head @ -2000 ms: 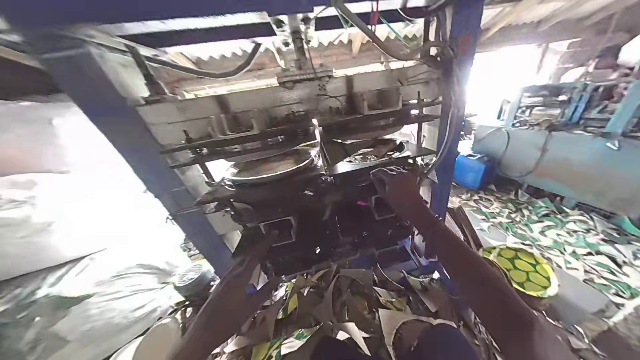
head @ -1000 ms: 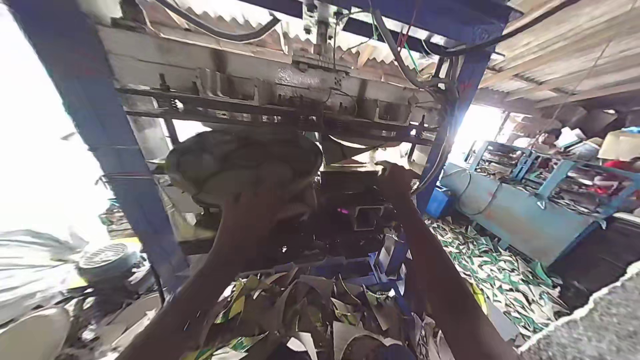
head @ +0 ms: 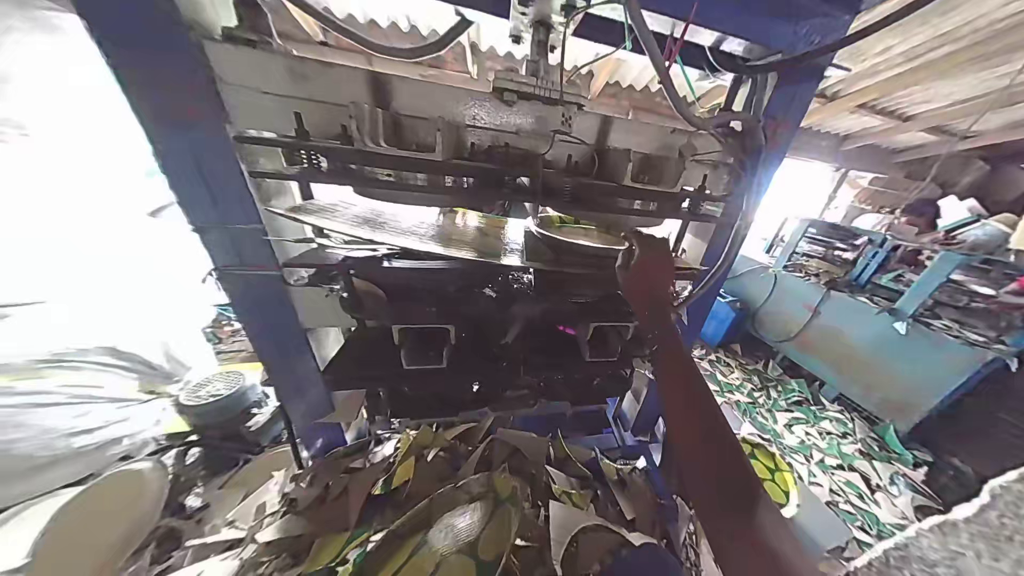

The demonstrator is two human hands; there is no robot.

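My right hand (head: 646, 268) is at the right die of a blue-framed press, its closed fingers on the rim of a round plate (head: 588, 234) with a yellow-green pattern. A shiny sheet (head: 416, 232) lies tilted over the left die, beneath the upper tooling (head: 496, 176). My left hand is not in view. At the bottom centre, a yellow-green patterned plate (head: 456, 524) lies on a heap of cut scraps (head: 352, 496).
Blue posts (head: 200, 200) flank the press. A motor (head: 220, 400) and pale round plates (head: 104, 520) are at the left. To the right are a light-blue machine (head: 848, 328), a blue container (head: 722, 316), a patterned plate (head: 770, 472) and scraps on the floor.
My left hand, in front of the left die with a dark round piece a second ago, has left the view. A shiny sheet now covers that die. My right hand remains at the right die.
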